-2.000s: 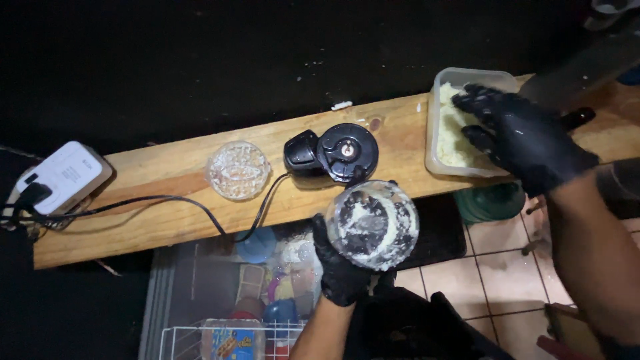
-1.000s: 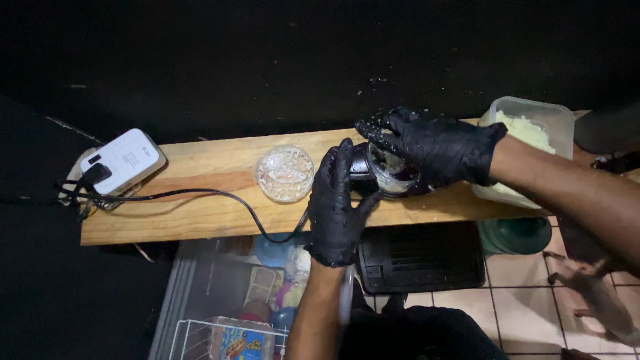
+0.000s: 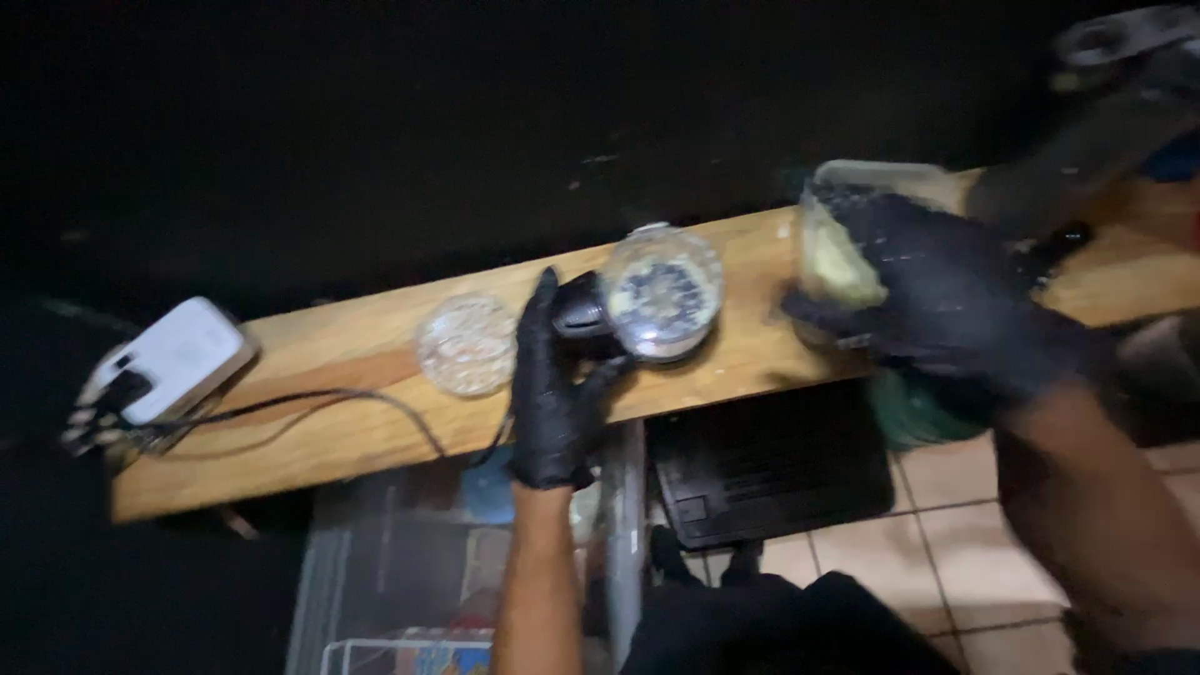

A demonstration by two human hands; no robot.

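My left hand (image 3: 555, 398), in a black glove, rests against the black grinder base (image 3: 581, 309), thumb and fingers spread at its near left side. On that appliance sits a clear round bowl (image 3: 664, 291) with white residue inside. A clear round dish or lid (image 3: 467, 344) with pale bits lies left of my hand. My right hand (image 3: 923, 281), gloved and blurred, is over the front of a translucent plastic tub (image 3: 881, 172) of pale, crumbly food (image 3: 837, 262); whether its fingers hold anything cannot be seen.
A white power adapter (image 3: 186, 361) with a black plug and cord lies at the left end of the wooden shelf (image 3: 309, 441). Below are a glass-topped case (image 3: 403, 553), a black mat or tray (image 3: 773, 469), a green container (image 3: 923, 412) and floor tiles (image 3: 984, 553).
The bowl, held up in my left hand two seconds ago, now sits on the appliance. Since one second ago, my right hand has moved from the appliance right to the tub.
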